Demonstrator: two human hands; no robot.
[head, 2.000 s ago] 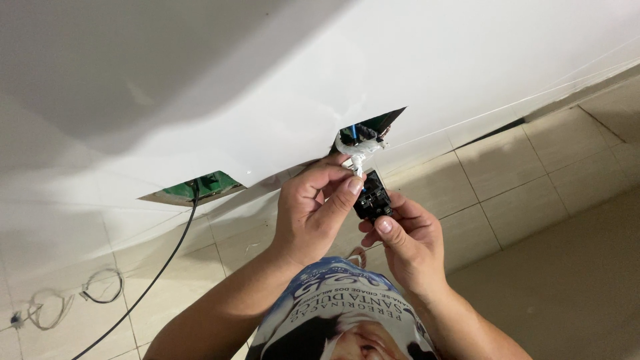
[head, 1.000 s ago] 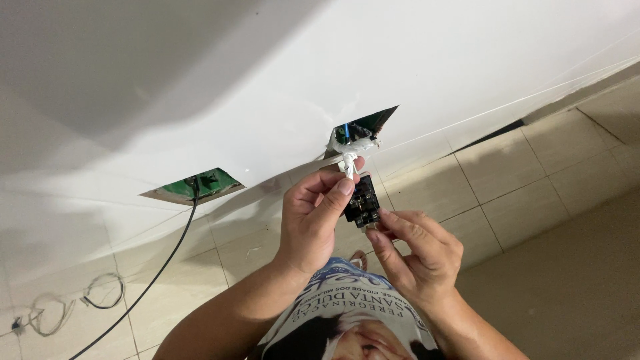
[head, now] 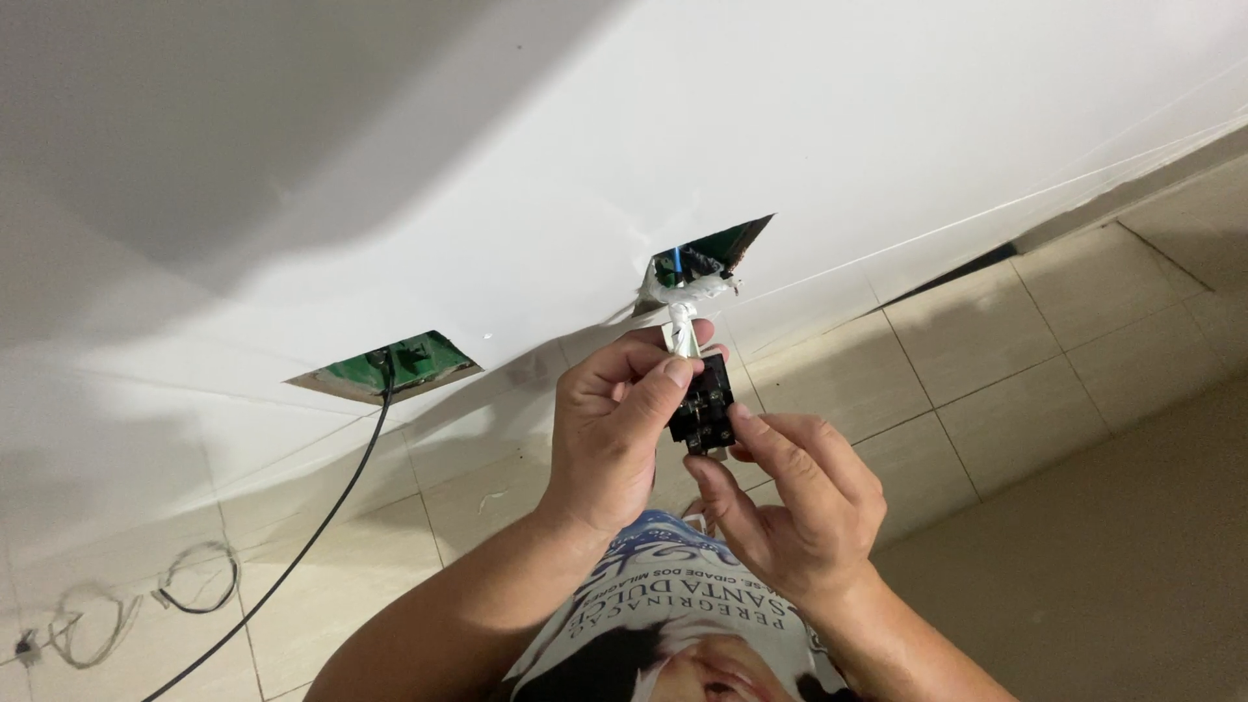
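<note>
My left hand (head: pixel 624 419) pinches a black electrical module (head: pixel 704 409) with screw terminals, at its upper end, together with a white wrapped bundle (head: pixel 682 327). That bundle leads up to the right wall box (head: pixel 726 246), where a blue wire (head: pixel 677 263) and dark wires show. At the module's lower end, the thumb and forefinger of my right hand (head: pixel 799 497) touch its edge from the right and below. Whether the white bundle is joined to the module is hidden behind the left fingers.
A second green wall box (head: pixel 405 366) is at the left, with a black cable (head: pixel 336 507) hanging from it. Coiled thin wire (head: pixel 200 577) lies on the tiled floor (head: pixel 985 341) at the lower left. The white wall (head: pixel 829 117) rises in front.
The module and both hands have shifted slightly. The right thumb and forefinger, close together at the module's lower end one second ago, are now farther apart.
</note>
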